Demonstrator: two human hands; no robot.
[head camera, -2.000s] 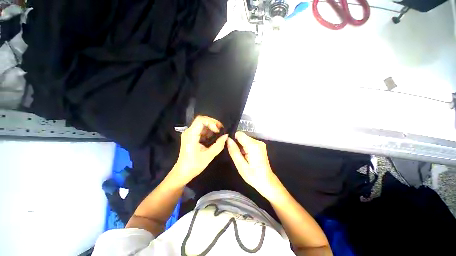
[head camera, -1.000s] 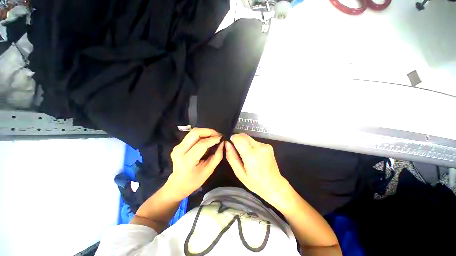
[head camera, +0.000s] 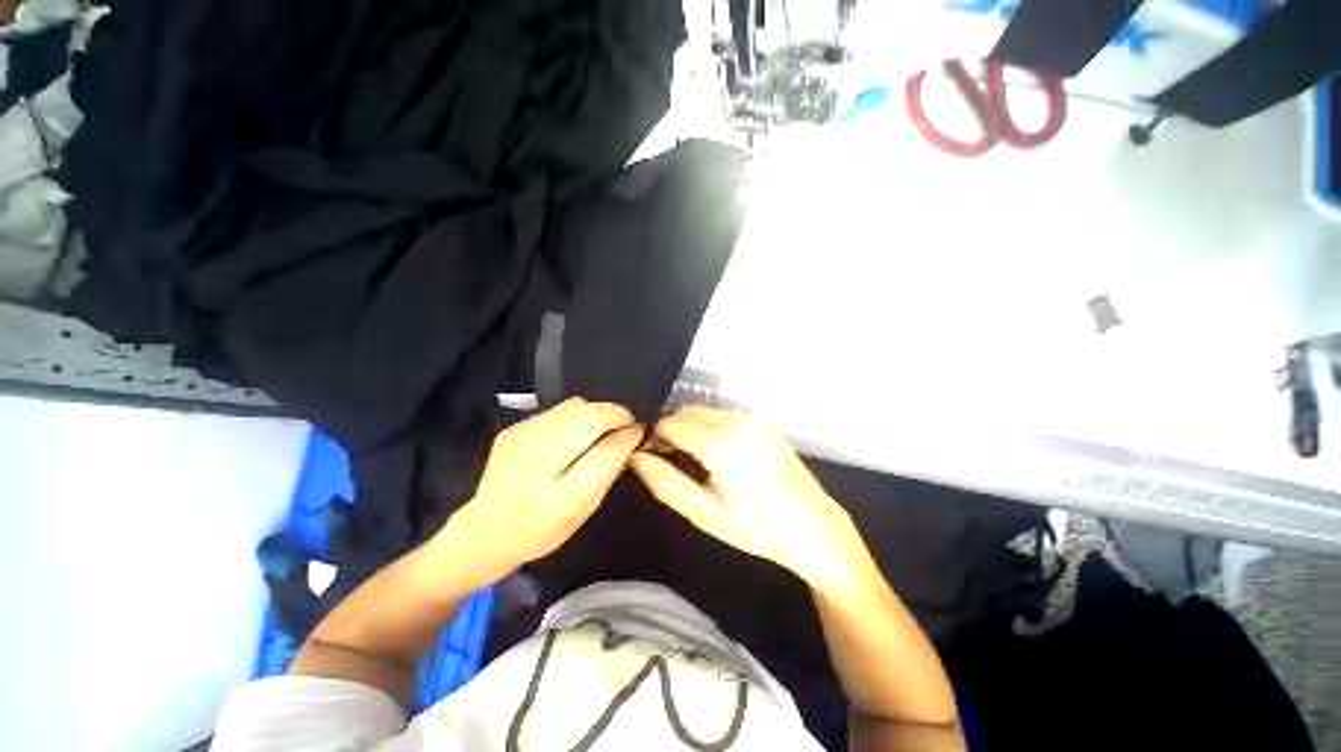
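The black garment lies heaped left of the sewing machine's needle area and hangs over the table's front edge into the lap. My left hand and my right hand are side by side at that edge. Both pinch the edge of the black cloth between thumb and fingers, fingertips nearly touching. The exact fold between them is hidden. A small grey label shows on the cloth just above my left hand.
Red-handled scissors lie behind on the white table. A small brown mark and a dark tool are at right. A blue crate shows below the cloth. More black cloth lies at lower right.
The camera view has shifted, bringing more of the machine and scissors into the frame. Both hands stay pinched at the cloth's edge, with small changes in finger position.
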